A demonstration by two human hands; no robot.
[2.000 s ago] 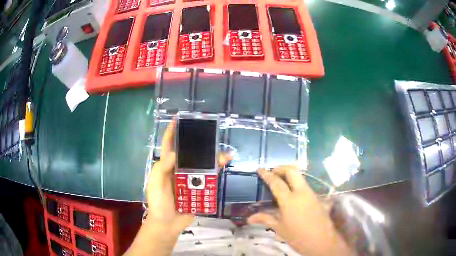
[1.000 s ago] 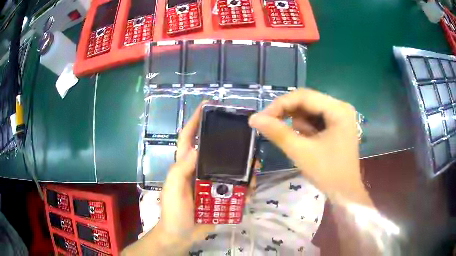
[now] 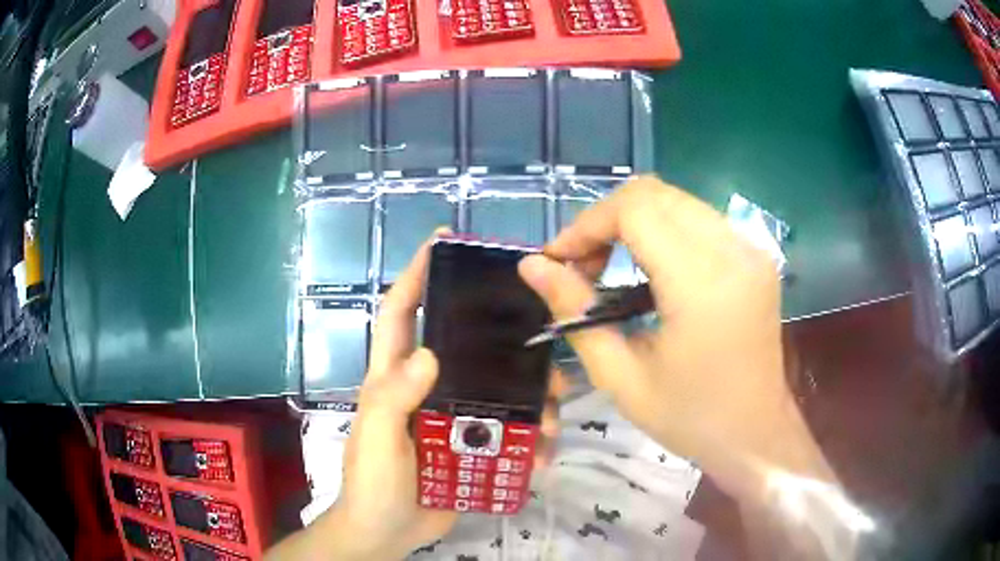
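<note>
A red keypad phone point(image 3: 483, 373) lies face up, tilted slightly, in my left hand point(image 3: 395, 438), its dark screen toward me. My right hand point(image 3: 680, 329) is over the phone's upper right; thumb and index finger touch the screen's top right corner. A thin dark pointed tool point(image 3: 598, 315) sticks out from my right hand, its light tip over the right side of the screen. I cannot tell whether the tip touches it. A clear lens tray point(image 3: 504, 126) with dark-framed pockets lies behind the phone, partly hidden by my hands.
A red phone tray point(image 3: 428, 57) stands beyond the lens tray. Another lens tray point(image 3: 943, 197) is at right. Crinkled film point(image 3: 757, 225) lies beyond my right hand. A white bottle point(image 3: 104, 126) and white wipe point(image 3: 132, 181) are at left. More phones sit in a lower-left tray point(image 3: 243, 466).
My right hand went from the lens tray to the phone's top right corner, and the pointed tool now shows over the screen. The phone has shifted right and tilted. The view has moved.
</note>
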